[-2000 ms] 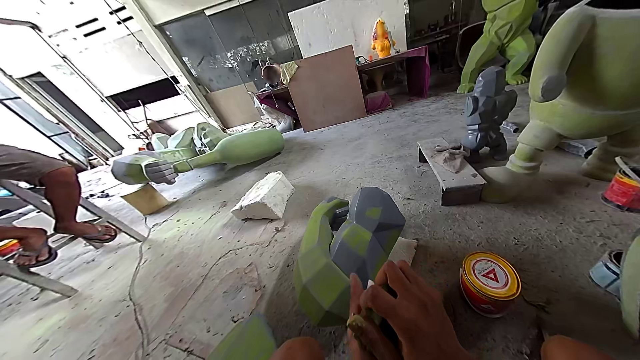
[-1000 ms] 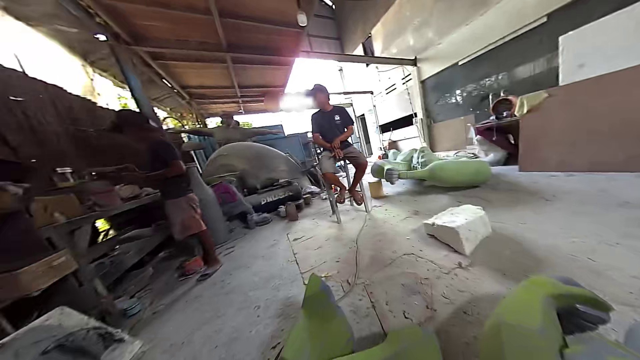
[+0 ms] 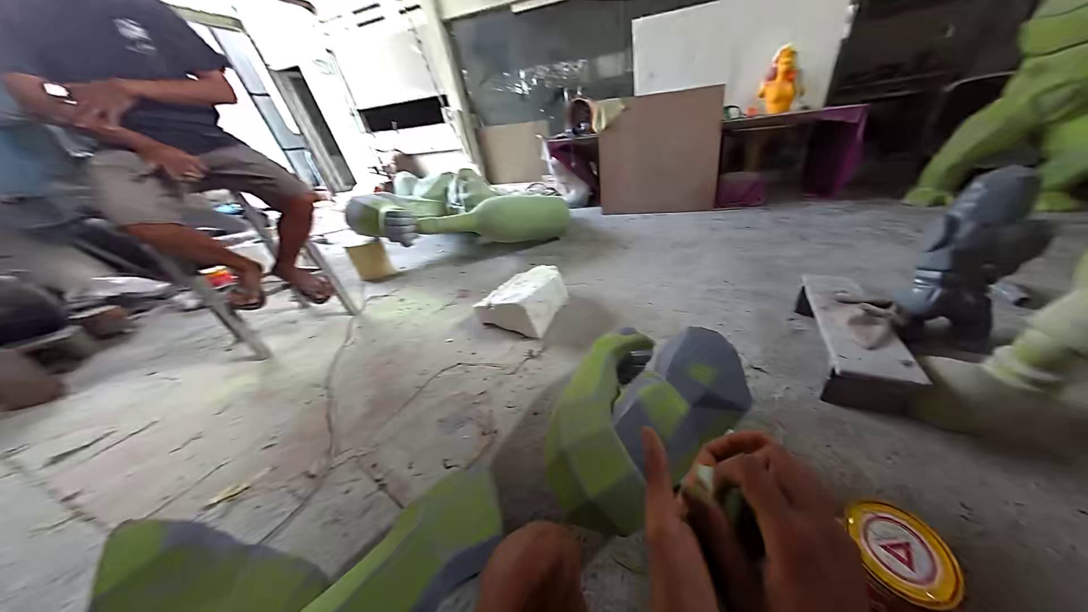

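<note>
My left hand [image 3: 676, 535] is low, right of centre, its index finger raised before a faceted green and grey sculpture piece [image 3: 595, 433]. Beside it, my right hand [image 3: 782, 518] has curled fingers around a small pale piece [image 3: 705, 478], which I cannot identify. The two hands are close together and partly overlap. Whether my left hand also grips something is hidden. A round tin with a yellow rim [image 3: 903, 552] stands right of my right hand. More faceted green and grey parts [image 3: 425, 544] lie at the lower left, near my bare knee.
A white block [image 3: 524, 299] lies on the concrete floor ahead. At right are a low bench [image 3: 858, 331] with a cloth, a grey figure [image 3: 969, 255] and large green figures. A person [image 3: 161, 127] sits on a metal stand at left. Green sculpture parts [image 3: 518, 218] lie farther back.
The view swung left and then back right. My hands, out of sight one second ago, are again in front of the faceted piece, and the seated person's upper body now shows at left.
</note>
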